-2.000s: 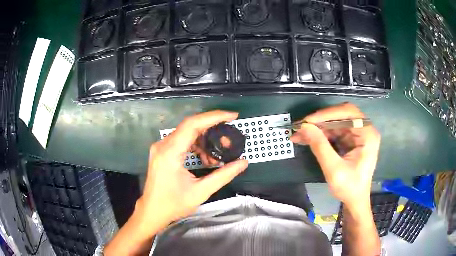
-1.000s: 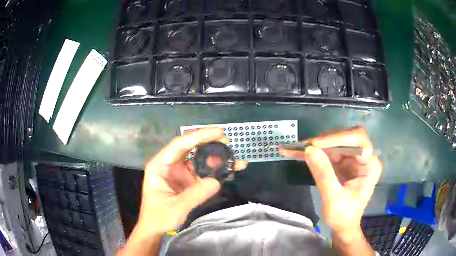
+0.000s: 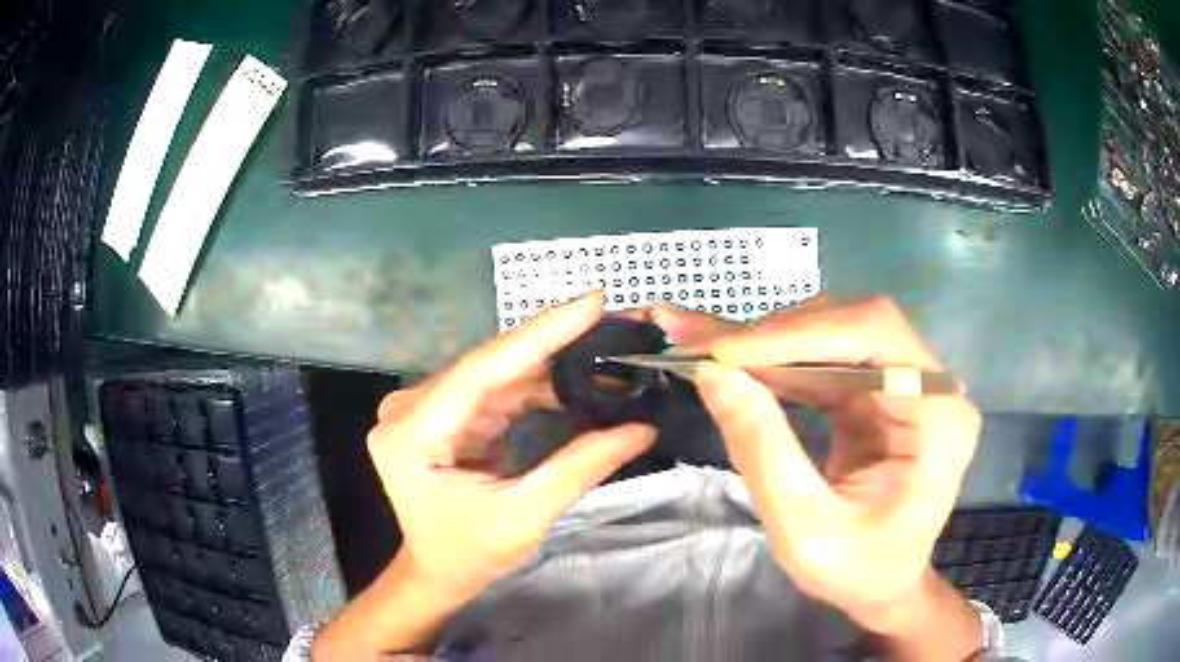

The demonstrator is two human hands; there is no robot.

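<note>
My left hand [image 3: 485,453] holds a black round housing [image 3: 598,375] between thumb and fingers, above the bench's near edge. My right hand [image 3: 841,453] holds metal tweezers [image 3: 802,373] with a pale yellowish band near the rear. The tweezer tips reach over the housing near its centre opening; whether they hold a ring is too small to tell. The adhesive ring sheet [image 3: 666,268], white with rows of small dark rings, lies flat on the green mat just beyond my hands. My fingers hide its lower edge.
A shiny black blister tray [image 3: 673,175] with housings in its pockets lies beyond the sheet. Two white strips [image 3: 214,181] lie at left. A clear tray of small parts [image 3: 1139,155] is at right. A black tray stack [image 3: 194,517] stands below left, a blue object [image 3: 1100,472] below right.
The tweezers have moved from over the ring sheet to the housing. The housing is raised and brought to meet them. The view has shifted, so the blister tray and sheet sit higher in the picture.
</note>
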